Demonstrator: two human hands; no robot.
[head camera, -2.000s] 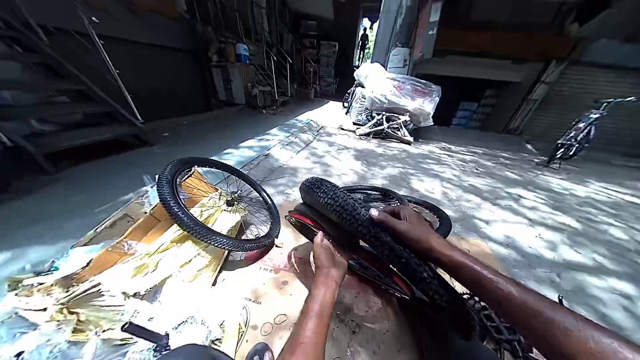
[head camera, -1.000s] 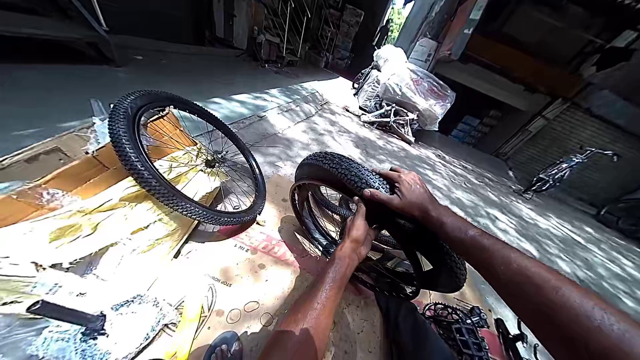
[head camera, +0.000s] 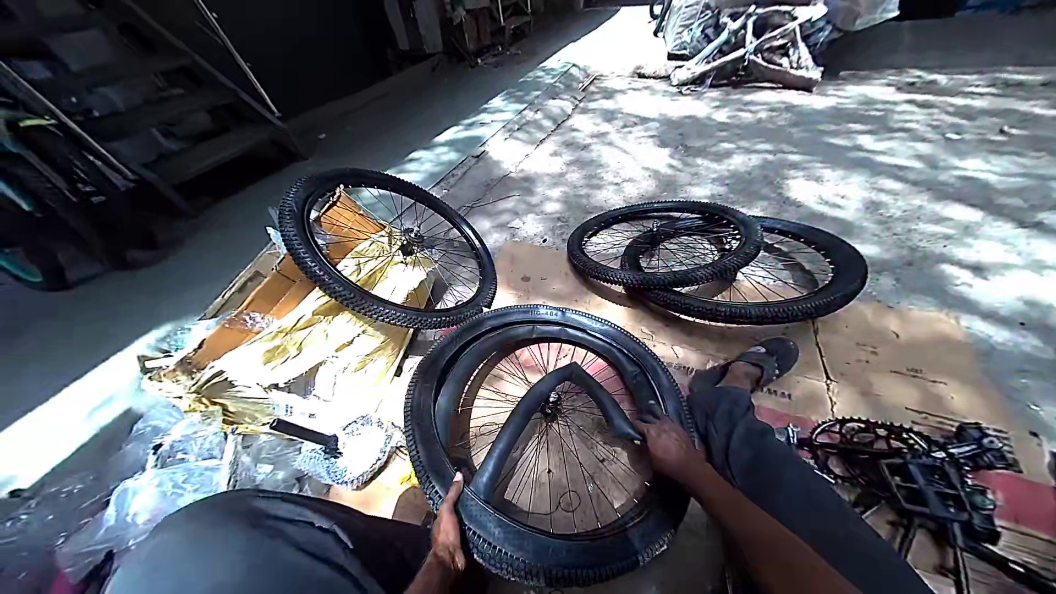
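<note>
A spoked bicycle wheel with a knobby black tyre (head camera: 577, 561) lies between my knees. A black rubber inner tube (head camera: 521, 425) runs partly inside the tyre and sags in a bent loop across the spokes. My left hand (head camera: 448, 528) holds the tyre's lower left side, thumb on top. On the right side of the rim, my right hand (head camera: 667, 445) grips the tube with its fingers, partly hidden by the hand itself.
Another wheel (head camera: 384, 309) leans on cardboard and yellow wrapping (head camera: 330, 338) at left. Two overlapping wheels (head camera: 742, 309) lie beyond my sandalled foot (head camera: 767, 359). Pedals and cranks (head camera: 916, 470) are at lower right. Clear plastic (head camera: 165, 478) and a foam-wrapped part with a black tube (head camera: 351, 450) lie at lower left.
The wheel, held tilted up in both hands before, now lies flatter and lower, its spokes and loose tube loop in view. My hands have moved apart to its two sides.
</note>
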